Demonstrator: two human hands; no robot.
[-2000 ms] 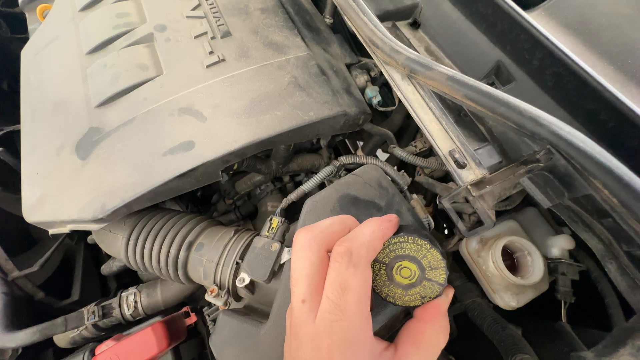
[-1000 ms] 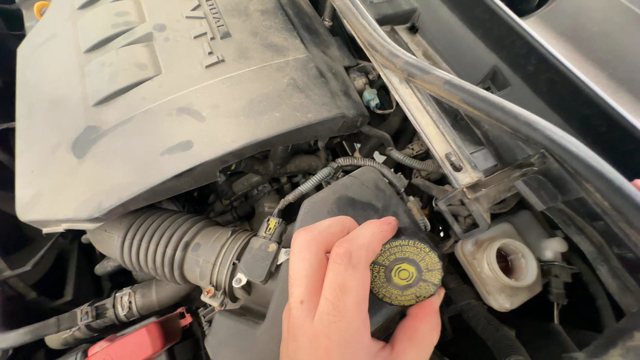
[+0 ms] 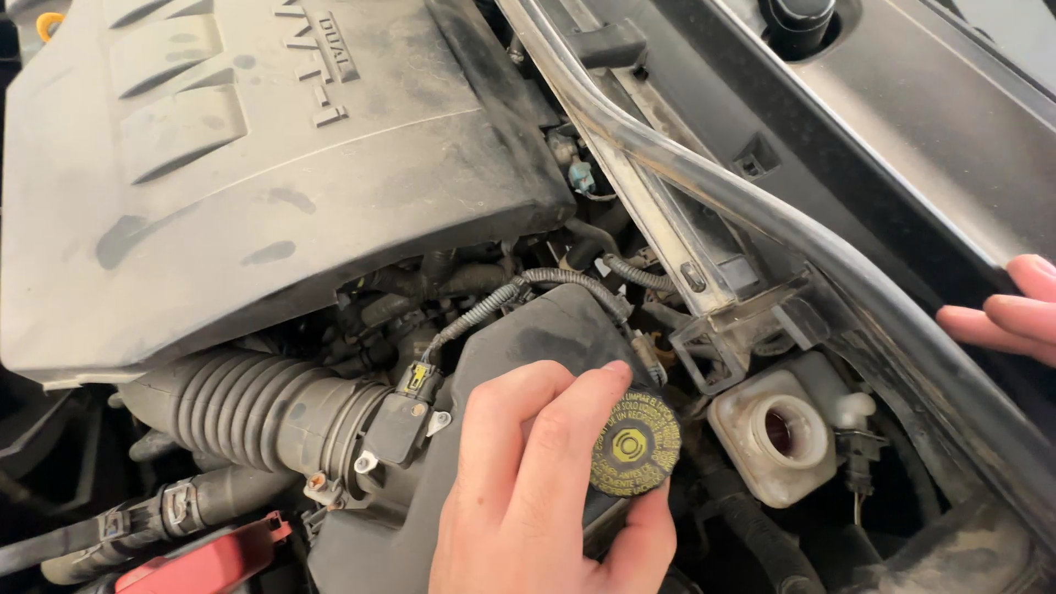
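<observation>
Between its thumb and fingers, my left hand (image 3: 549,487) grips a round black brake fluid reservoir cap (image 3: 634,444) with yellow printing on top. The cap is held above the black air filter housing (image 3: 536,338). To its right sits the whitish plastic brake fluid reservoir (image 3: 771,437), its neck uncovered and dark fluid visible inside. Only the fingers of my right hand (image 3: 1002,318) show, at the right edge near the rubber weatherstrip and black cowl; they are spread, and no object shows in them.
A grey plastic engine cover (image 3: 247,206) fills the upper left. The ribbed air intake hose (image 3: 247,396) runs to the filter housing. A red plastic cover (image 3: 198,561) lies at the lower left. The rubber weatherstrip (image 3: 742,206) crosses diagonally above the reservoir.
My right hand's fingers have come into view at the right edge; two seconds ago they were out of sight. My left hand still holds the cap in much the same place.
</observation>
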